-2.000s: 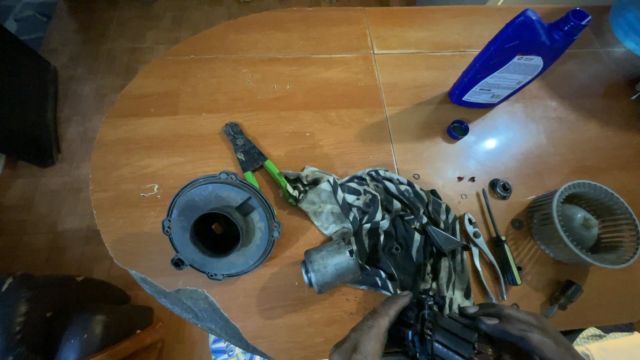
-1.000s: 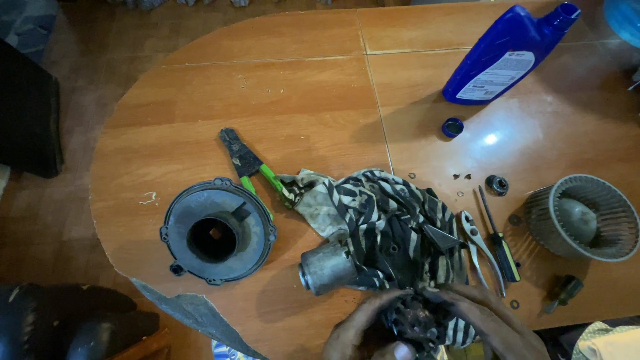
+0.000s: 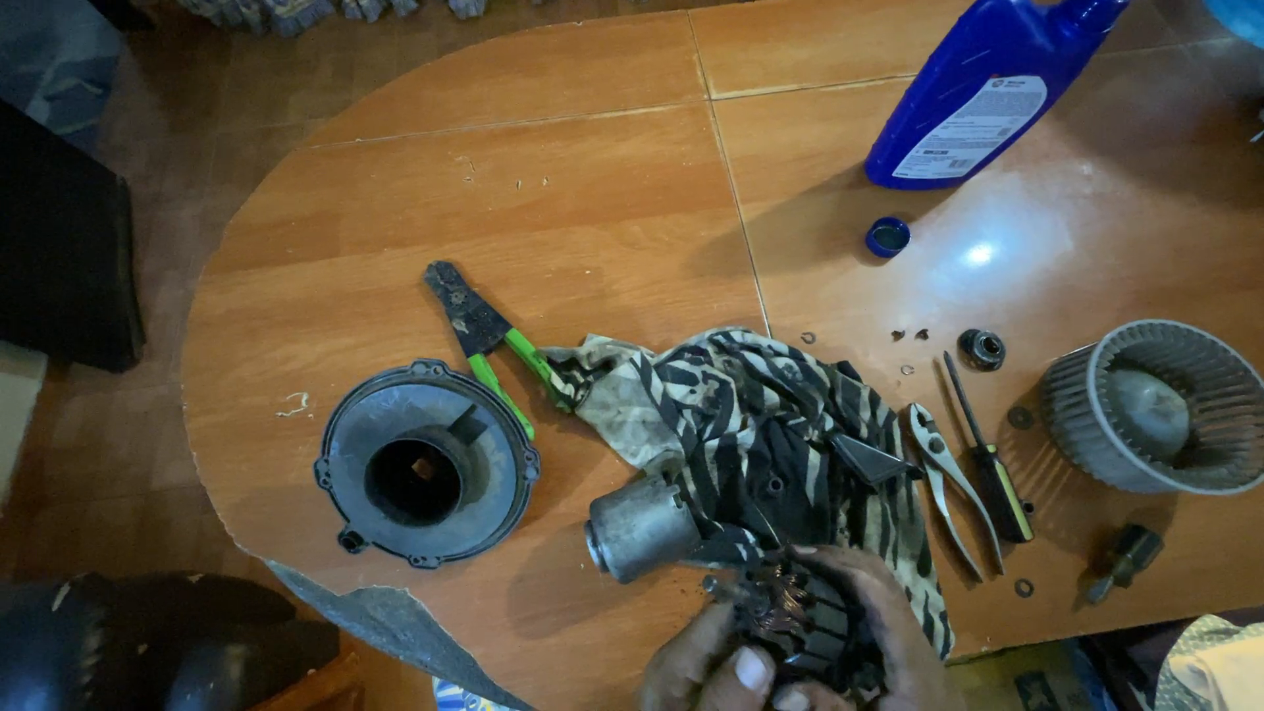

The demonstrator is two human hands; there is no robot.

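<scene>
Both my hands hold a motor armature with copper windings [image 3: 805, 617] low in the head view, over the table's near edge. My left hand [image 3: 706, 662] grips its left side, near the shaft end. My right hand [image 3: 879, 612] wraps round its far and right side. Just beyond lies a crumpled zebra-striped cloth [image 3: 731, 395], with a cylindrical metal motor housing [image 3: 642, 528] against its left edge. A round black plastic motor mount [image 3: 346, 444] sits further left. Green-handled wire strippers [image 3: 476, 316] touch the cloth's left end.
Right of the cloth lie slip-joint pliers [image 3: 938, 454], a screwdriver [image 3: 997, 484], a stubby screwdriver [image 3: 1126, 563], a small round part [image 3: 982, 350] and several washers. A blower wheel [image 3: 1106, 415] stands at the right. A blue bottle [image 3: 928, 109] and its cap [image 3: 887, 237] are farther back.
The armature has been turned in my hands, so its copper windings and shaft end now show at the left. My hands remain near the table's near edge.
</scene>
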